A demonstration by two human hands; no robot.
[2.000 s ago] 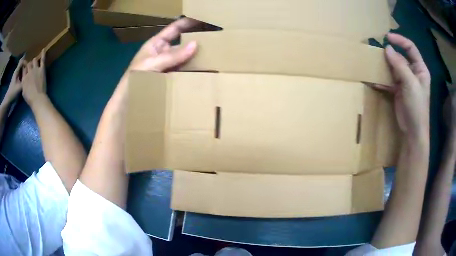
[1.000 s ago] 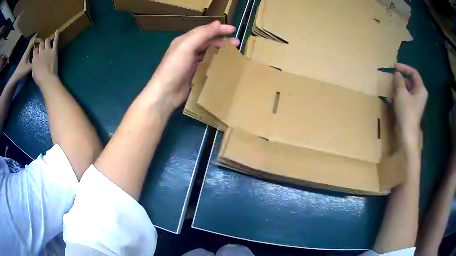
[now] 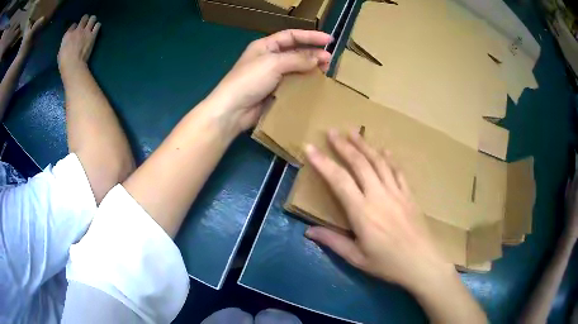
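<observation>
A flat tan box blank (image 3: 418, 161) with dark slots lies on a stack of blanks (image 3: 301, 209), tilted down to the right. My left hand (image 3: 272, 69) is at the blank's upper left end, thumb and fingers around the side flap (image 3: 295, 111); its palm side is partly hidden. My right hand (image 3: 374, 209) is spread over the lower left part of the blank, its fingers slightly blurred near the left slot, its thumb over the front edge. The large lid panel (image 3: 431, 63) lies flat toward the top right.
A folded box (image 3: 263, 16) stands at the top. A paler marked cardboard sheet (image 3: 516, 47) lies at the upper right. Another person's arm (image 3: 95, 120) rests on the green table (image 3: 165, 63) at left; another forearm (image 3: 558, 253) shows at right. A dark gap separates the tabletops.
My right hand has moved from the blank's right end to its lower left part. My left hand has moved slightly right at the left end. The neighbour's hand no longer touches a box.
</observation>
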